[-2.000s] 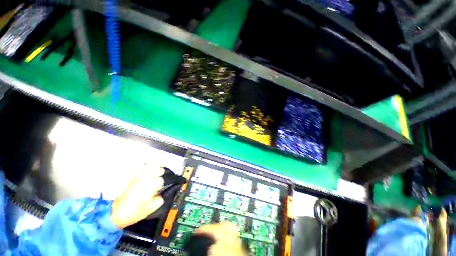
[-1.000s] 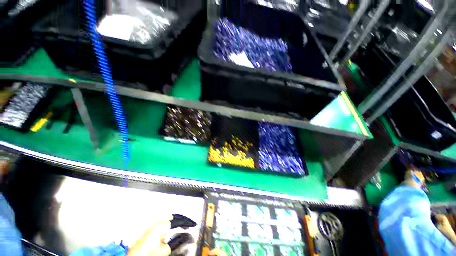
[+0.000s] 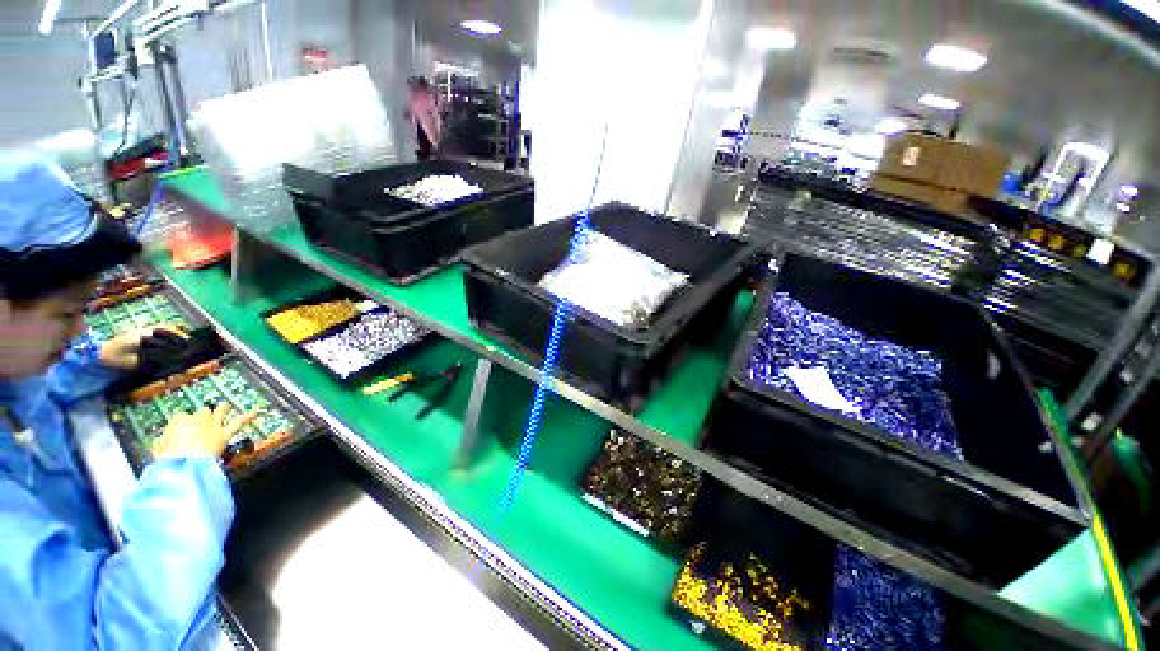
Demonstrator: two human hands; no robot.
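Note:
Neither of my hands is in the picture. Nearest in front of me are the trays on the green mat (image 3: 579,560): a tray of brown-silver components (image 3: 646,481), a tray of yellow components (image 3: 744,598) and a tray of blue-violet components (image 3: 884,608), the last two cut off by the bottom edge. A coiled blue cord (image 3: 550,363) hangs in front of the mat. A shiny metal plate (image 3: 382,572) lies on the conveyor at the bottom. The carrier seen before is out of the picture.
A neighbouring worker (image 3: 115,509) at the left has hands over a carrier of circuit boards (image 3: 210,401). A metal-edged shelf (image 3: 611,413) bears black totes, one with blue-violet parts (image 3: 865,369), one with a clear bag (image 3: 617,280). Pliers (image 3: 388,382) lie beside a tray of silvery parts (image 3: 363,341).
The view has swung up and to the left. My hands and the carrier before me have left the picture; the neighbouring worker at the left and the room beyond have come in.

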